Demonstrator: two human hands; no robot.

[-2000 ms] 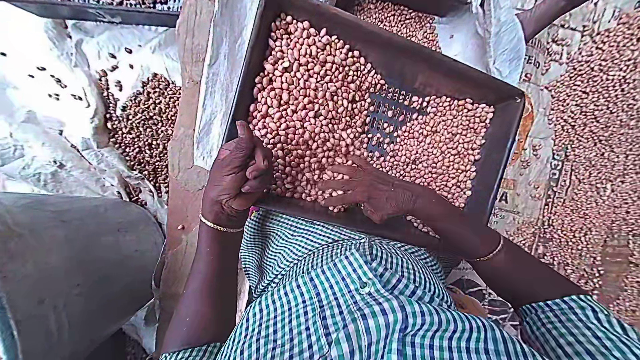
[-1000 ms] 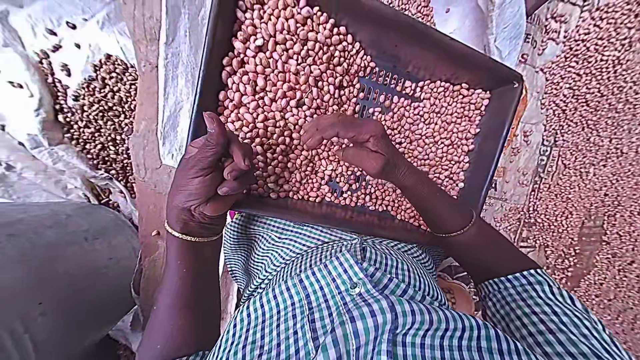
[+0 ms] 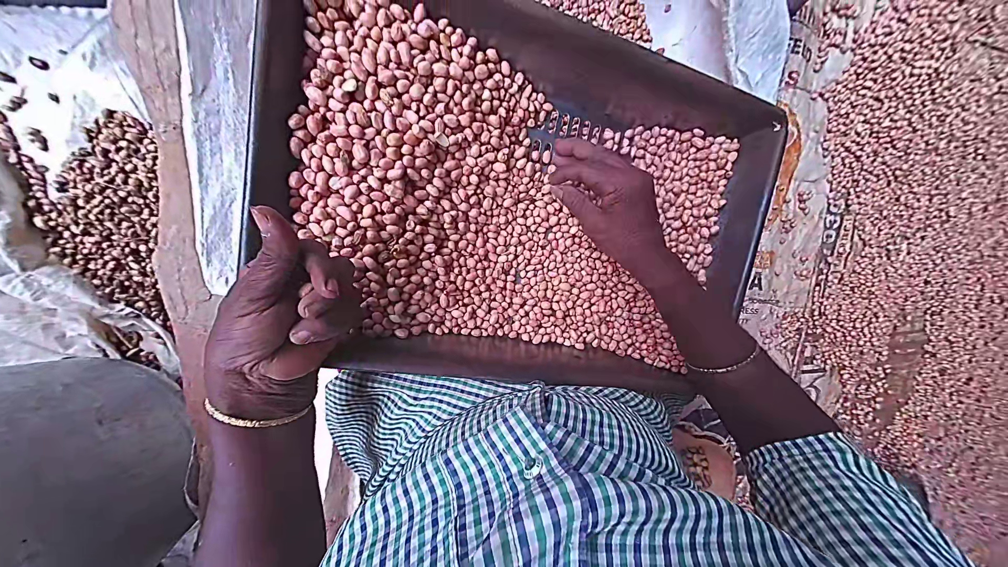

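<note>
A dark metal sieve tray (image 3: 504, 364) with a slotted bottom lies tilted in front of my body. Reddish-pink shelled peanuts (image 3: 441, 197) cover most of it; some slots show near the upper middle. At its lower left corner is my left hand (image 3: 283, 315), thumb up along the wall and fingers curled in over the peanuts; whether they close on the rim or on any peanuts is hidden. My right hand (image 3: 606, 193) is over the right half of the tray, fingers bent beside the bare slots. What lies under those fingers cannot be seen.
Many peanuts (image 3: 921, 236) spread over printed sacking (image 3: 795, 307) at right. Darker brown nuts or seeds (image 3: 114, 213) lie on white plastic sheeting (image 3: 47, 315) at left. A large grey rounded container (image 3: 87, 457) stands at lower left. More peanuts (image 3: 606, 16) show beyond the tray.
My right hand has moved from the middle of the peanuts toward the slots at right. Peanuts now cover slots that were bare earlier. My left hand stays at the tray's lower left corner.
</note>
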